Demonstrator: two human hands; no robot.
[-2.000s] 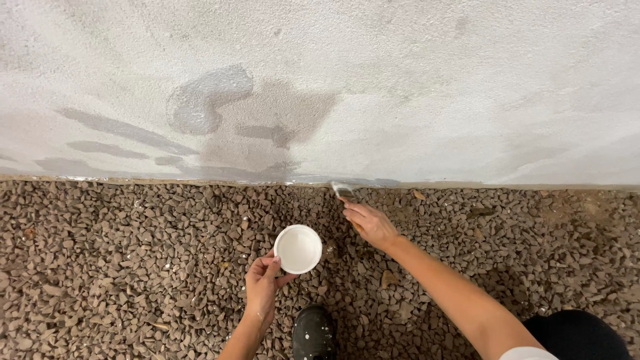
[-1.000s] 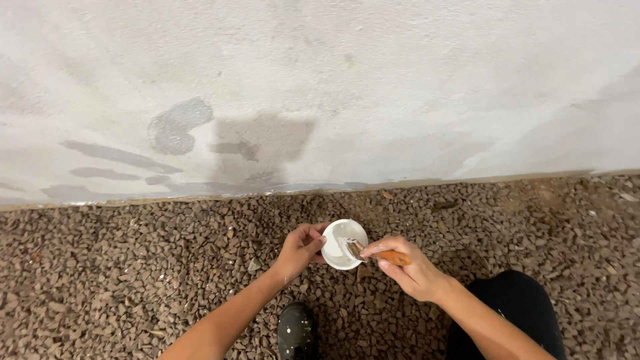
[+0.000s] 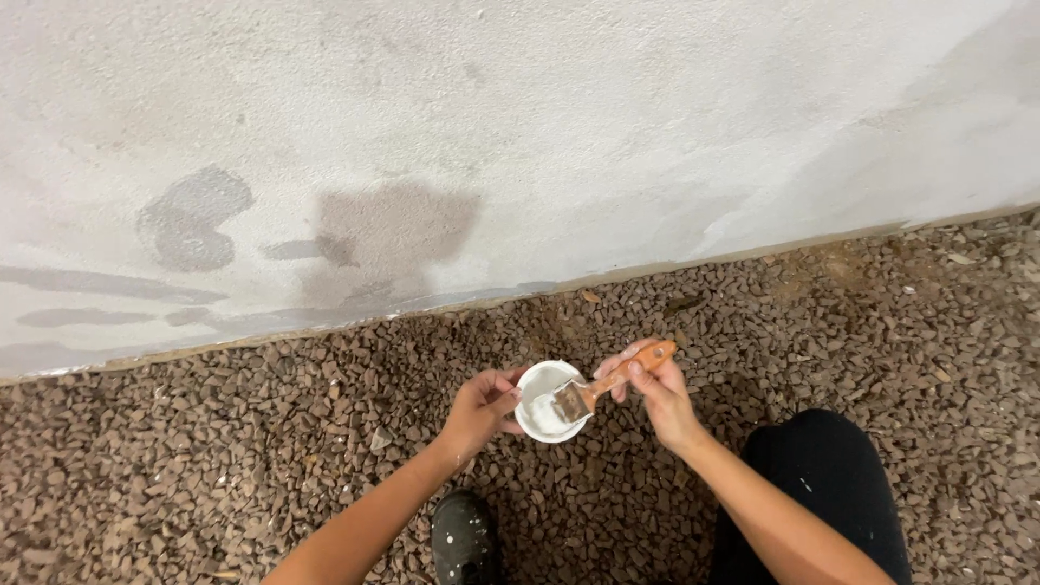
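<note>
My left hand (image 3: 486, 410) grips the rim and side of a round white tub (image 3: 526, 429) with white paint (image 3: 543, 416) inside. Fingers of my right hand (image 3: 650, 386) are closed on the orange handle of a paintbrush (image 3: 619, 375). The brush slants down to the left, its metal ferrule over the tub's right rim and its bristle end inside the opening. Whether the bristles touch the paint cannot be told. Beyond the hands rises a rough white wall (image 3: 569, 146) with grey and brownish patches (image 3: 390, 236) low on its left part.
Brown gravel (image 3: 244, 439) covers the ground up to the wall's base. Below the tub is a dark shoe (image 3: 465, 536) with white specks. My knee in black trousers (image 3: 821, 487) is at the lower right, beside my right forearm.
Two seconds ago the brush was at the wall's bottom edge; my right hand has since brought it back to the tub. The handle now points up to the right. The view has shifted and tilted.
</note>
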